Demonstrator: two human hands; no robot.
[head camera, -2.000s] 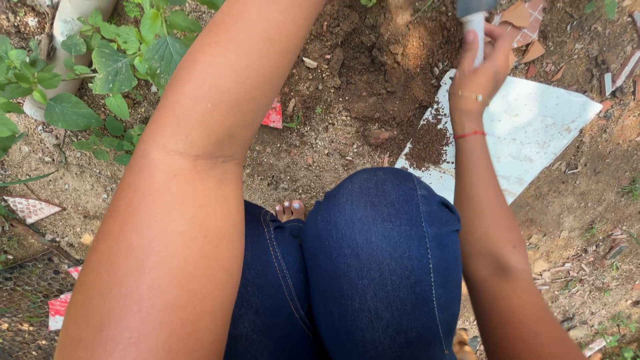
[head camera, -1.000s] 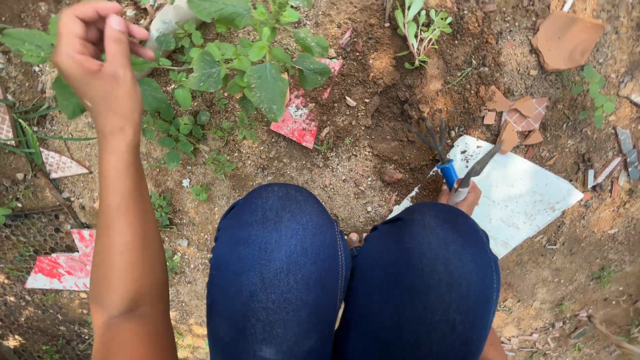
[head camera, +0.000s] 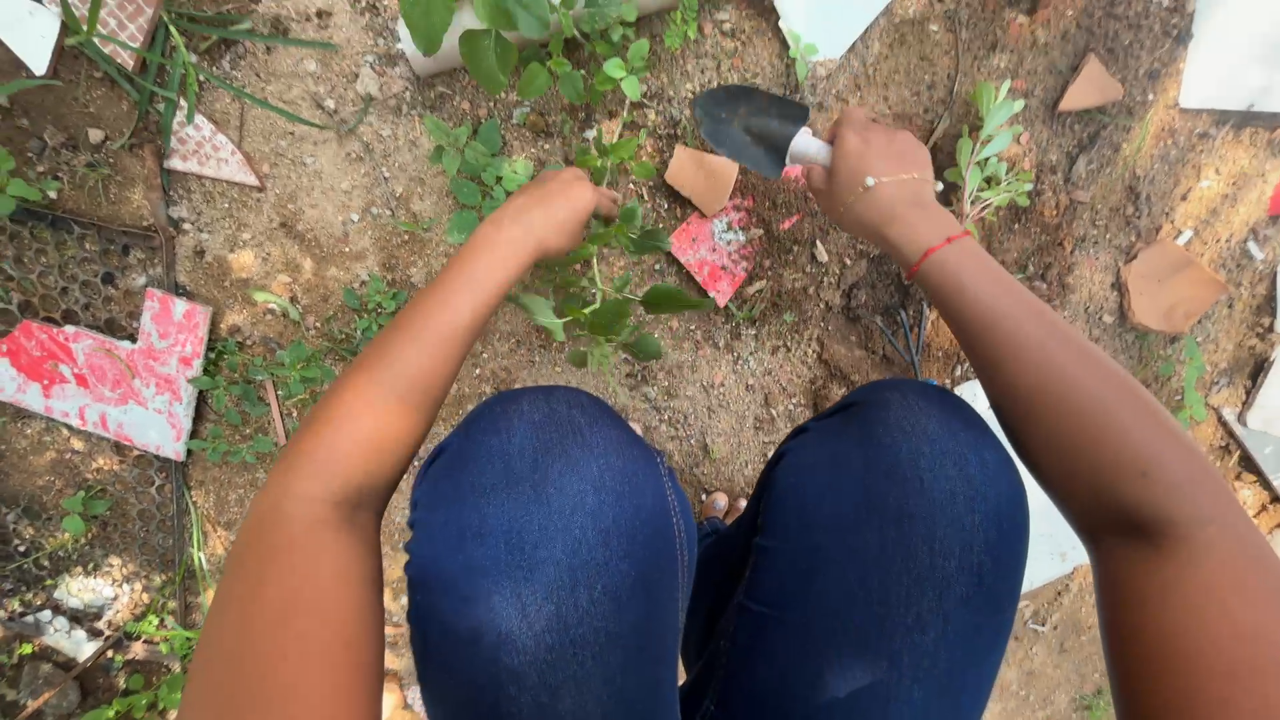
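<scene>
My right hand (head camera: 872, 168) grips the pale handle of a garden trowel (head camera: 752, 128), whose dark metal blade points left over the soil. On the left, my left hand (head camera: 556, 212) has its fingers closed around the stem of a leafy green plant (head camera: 612, 315); the fingertips are partly hidden by leaves. A piece of terracotta tile (head camera: 702, 180) and a red-and-white painted tile piece (head camera: 716, 250) lie between my hands. Below my right forearm, the dark tines of a small hand rake (head camera: 908, 340) show beside my knee, its handle mostly hidden.
A white tile (head camera: 1045, 500) lies partly under my right forearm and knee. Low seedlings (head camera: 990, 160) grow at the right, near terracotta shards (head camera: 1170, 287). At the left are a painted tile piece (head camera: 165, 370) and plastic mesh (head camera: 85, 270). A pale pipe (head camera: 435, 50) crosses behind the leaves.
My left hand, raised and empty one second ago, is now down at the plant stem. My right hand has moved from beside the white tile up to the soil ahead with the trowel. The view has shifted.
</scene>
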